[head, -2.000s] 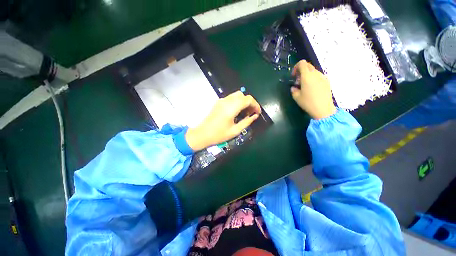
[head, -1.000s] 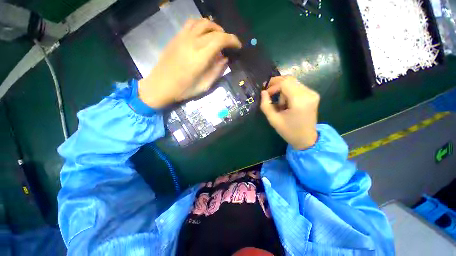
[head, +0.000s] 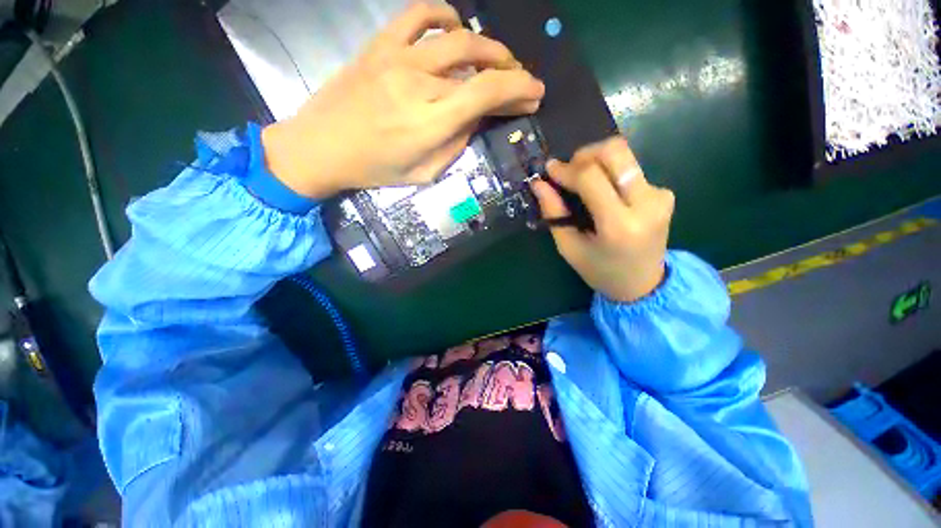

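The open tablet device (head: 289, 41) lies in front of me, its large silver rectangle partly under my left hand. Its circuit board (head: 423, 222), with a bright green patch, runs along the near end. My left hand (head: 397, 108) rests over the device with fingers bent at its right side; whether it holds anything is hidden. My right hand (head: 609, 211) is at the board's right end, thumb and index finger pinched together at the device's corner. Something small and dark shows at those fingers, too unclear to name.
A black parts tray (head: 810, 93) filled with small white pieces is at the upper right. A pale cable (head: 88, 155) runs down the left side. A blue coiled cord (head: 335, 320) hangs near my left sleeve. A thin black unit (head: 33, 351) is far left.
My right hand has moved from the loose parts pile to the device's right corner. My left hand has moved off the board's right end, further up over the device. The view has shifted.
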